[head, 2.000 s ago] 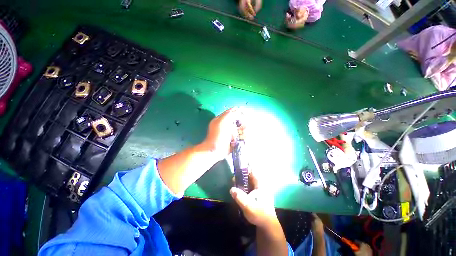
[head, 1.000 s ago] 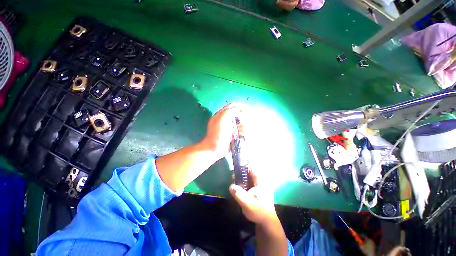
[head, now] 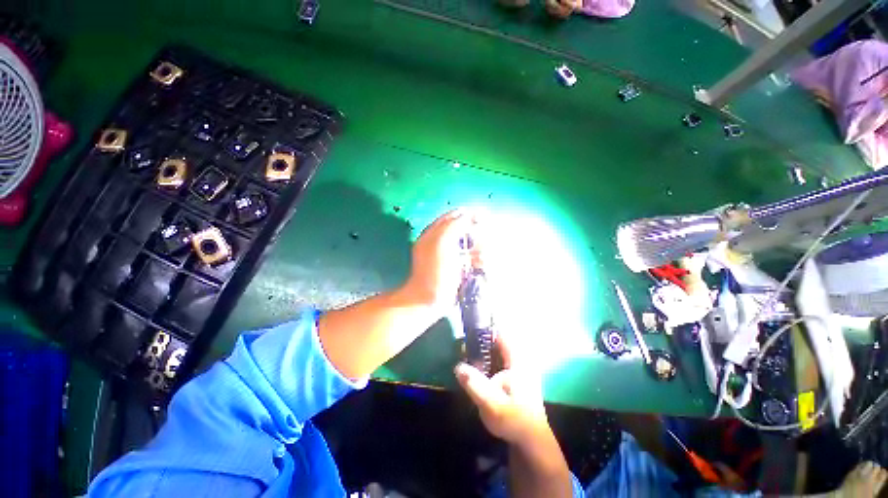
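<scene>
My left hand [head: 435,265] is under the lamp's white glare, its fingers closed around a small housing [head: 466,243] that is mostly hidden by glare and fingers. My right hand [head: 502,394] grips the lower end of a black ribbed screwdriver [head: 477,326], which stands roughly upright in the picture. Its upper end meets the small housing at my left fingers; the exact contact is washed out. The blister tray [head: 127,255] lies left of my hands, with gold-framed housings [head: 209,246] and black housings [head: 210,183] in some pockets.
The gooseneck lamp [head: 672,238] reaches in from the right. Below it lie a round dark part [head: 613,339], a thin pale stick [head: 632,322] and tangled cables [head: 779,336]. A pink-framed fan [head: 21,136] stands at far left. Small units [head: 566,75] lie along the far bench; a pink sleeve [head: 857,102] shows upper right.
The view has shifted slightly. Small units on the far bench have moved rightward relative to the bench. Both hands keep the same hold on the housing and screwdriver.
</scene>
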